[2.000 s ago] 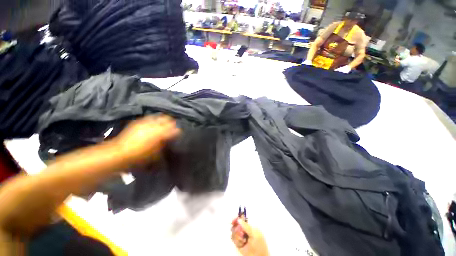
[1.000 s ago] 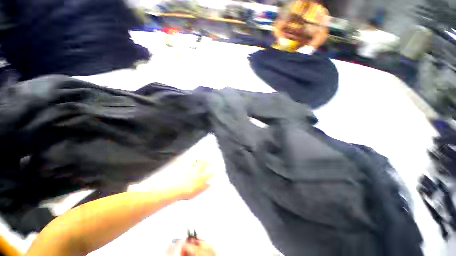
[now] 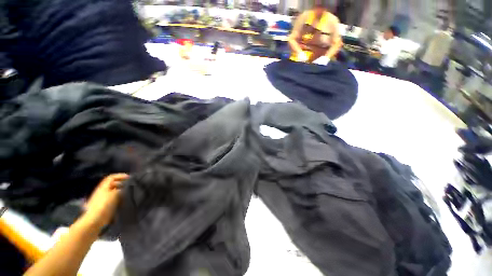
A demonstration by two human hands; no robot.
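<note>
A dark charcoal jacket [image 3: 189,199] lies in front of me, its cloth spread down toward the near table edge. My left hand [image 3: 110,197] pinches the left edge of this cloth. My right hand is not visible; the cloth or the picture's edge may hide it, and the snips do not show. A second charcoal jacket [image 3: 345,205] lies on the right, with a white opening between folds near its top. A darker heap of the same cloth [image 3: 91,135] lies at the left.
The white table [image 3: 402,118] has a yellow near edge [image 3: 21,234]. A tall navy-black pile [image 3: 81,43] stands at the far left. A worker in an apron [image 3: 315,35] stands opposite at a round dark piece [image 3: 315,86]. Dark items [image 3: 469,199] lie at the right rim.
My left hand has moved left and taken hold of the cloth. The cloth now covers more of the white table in the middle. My right hand with the snips has gone from view.
</note>
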